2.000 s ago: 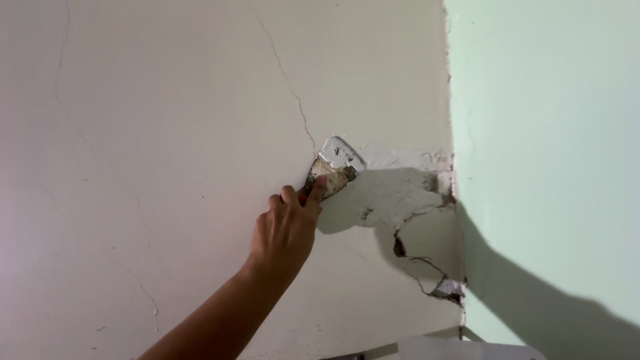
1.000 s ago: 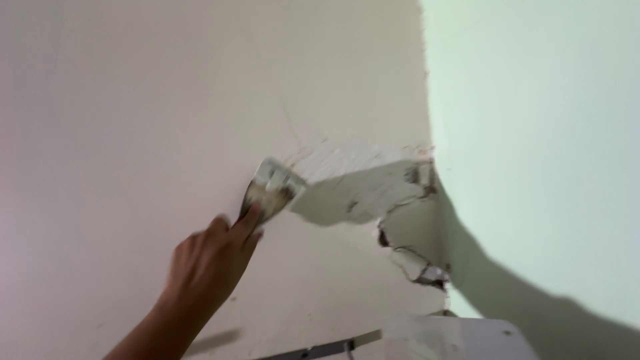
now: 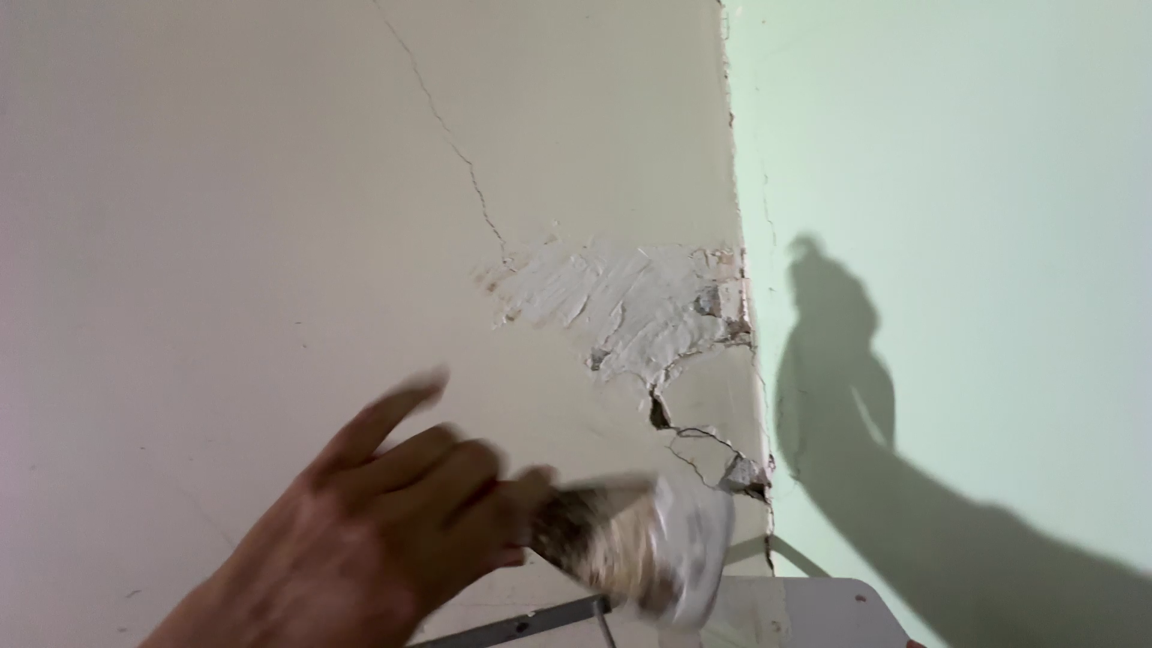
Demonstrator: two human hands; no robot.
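Note:
My left hand (image 3: pixel 396 513) comes in from the lower left, back of the hand toward me, little finger held out. It is shut on a putty knife (image 3: pixel 630 540), whose blurred blade carries white filler. The knife is below the filled patch (image 3: pixel 612 297) on the beige wall, in front of a white panel with rounded corners (image 3: pixel 837 607). The patch looks rough and streaked. A tiny reddish-brown bit at the panel's lower right edge may be a fingertip of my right hand; it is too small to tell.
A thin crack (image 3: pixel 436 112) runs down to the patch. Broken plaster with a dark hole (image 3: pixel 659 409) lies below it, beside the corner with the pale green wall (image 3: pixel 990 270). A dark metal bar (image 3: pixel 522 624) crosses the bottom. An arm's shadow falls on the green wall.
My left hand and the putty knife have left the patch, first to its left, then down to the white panel. The patch now extends to the lower end of the thin crack.

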